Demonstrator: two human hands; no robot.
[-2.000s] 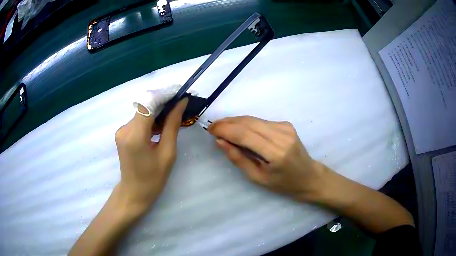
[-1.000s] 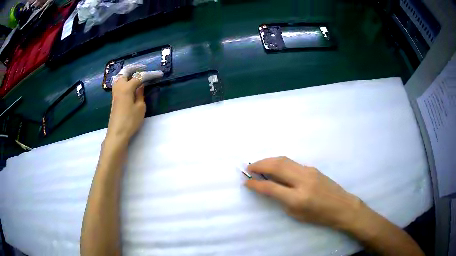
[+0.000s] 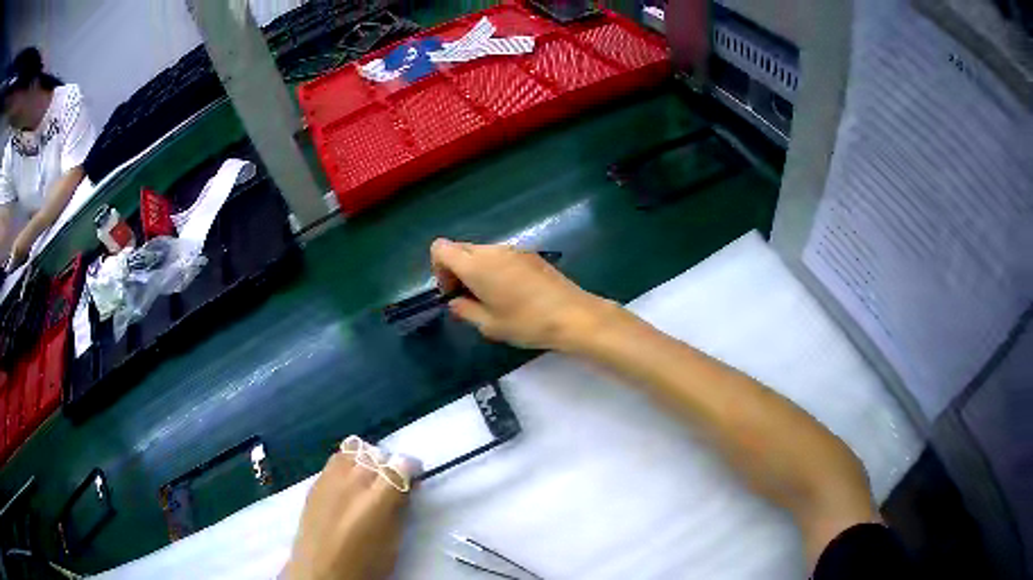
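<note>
My right hand (image 3: pixel 510 297) reaches over the green surface and grips a black phone middle frame (image 3: pixel 417 306) by its edge; the frame looks edge-on and partly hidden by the hand. My left hand (image 3: pixel 353 504), with finger cots, is at the front edge of the green surface on another phone middle frame (image 3: pixel 498 410), whose near end it hides. That frame's open window shows the white sheet through it. The tweezers (image 3: pixel 487 557) lie on the white foam sheet (image 3: pixel 634 453) at the bottom, cut off by the picture's edge.
More frames lie on the green surface (image 3: pixel 255 363): two at the lower left, one (image 3: pixel 680 168) at the upper right. Beyond are a red tray (image 3: pixel 453 113), a black tray (image 3: pixel 193 306) with a crumpled bag, and a grey post (image 3: pixel 263 113). A person (image 3: pixel 51 142) is at upper left; printed sheets hang right.
My right hand has let go of the tweezers and moved forward onto a frame. My left hand has drawn a frame onto the white sheet's edge. The view has shifted, showing the trays.
</note>
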